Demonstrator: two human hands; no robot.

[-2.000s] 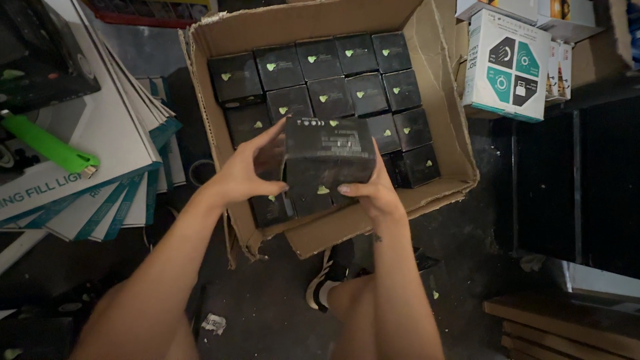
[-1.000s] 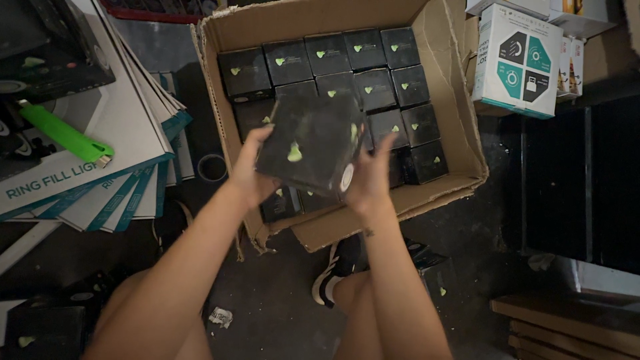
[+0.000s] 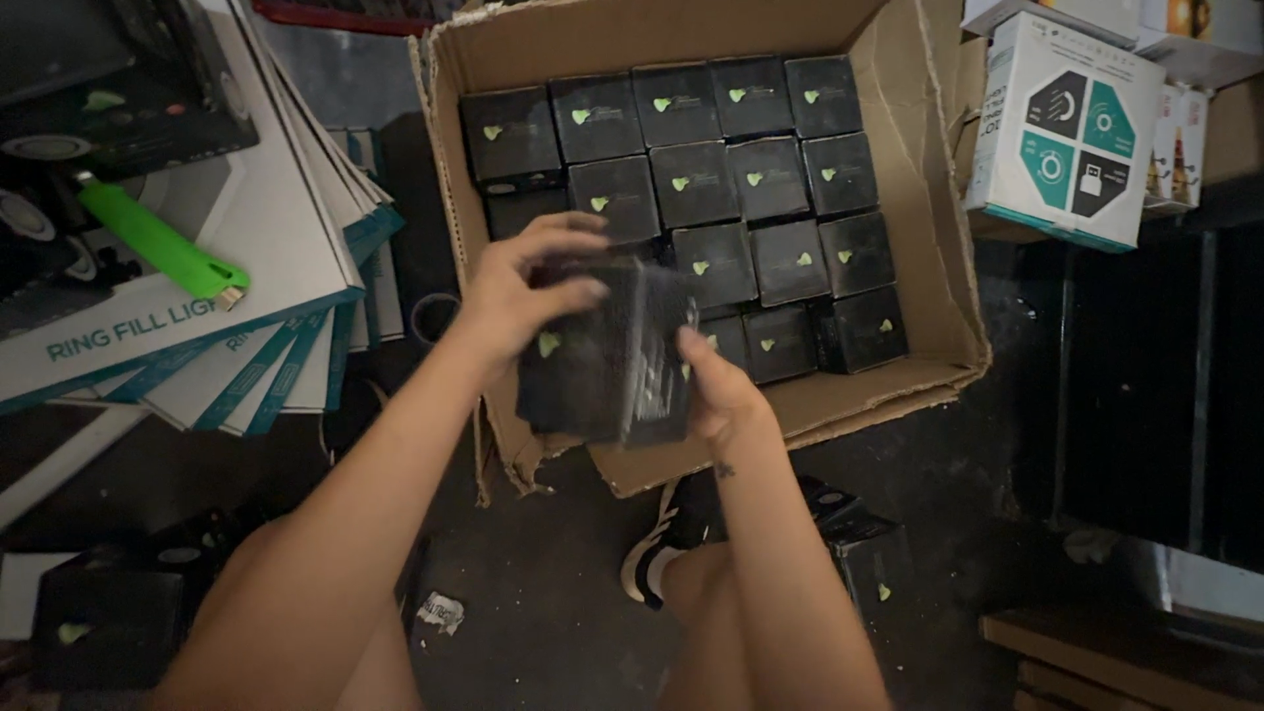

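A small black box (image 3: 607, 365), blurred by motion, is held over the near left part of an open cardboard carton (image 3: 918, 197). My right hand (image 3: 726, 395) grips its right side, thumb on top. At its upper left edge is my left hand (image 3: 538, 281), fingers spread and curved over it; whether they press on the box cannot be told. Inside the carton, several rows of like black boxes (image 3: 694, 185) with green marks stand side by side. The held box and my hands hide the carton's near left corner.
Flat ring fill light boxes (image 3: 197, 326) are stacked at left, a green-handled tool (image 3: 163, 242) on top. A white and teal box (image 3: 1062, 128) stands at upper right. More black boxes (image 3: 109, 612) lie at lower left. Crumpled paper (image 3: 440, 612) lies on the dark floor.
The held black box has been turned over between my hands, showing different faces. My left hand has moved from its left side to its upper left edge.
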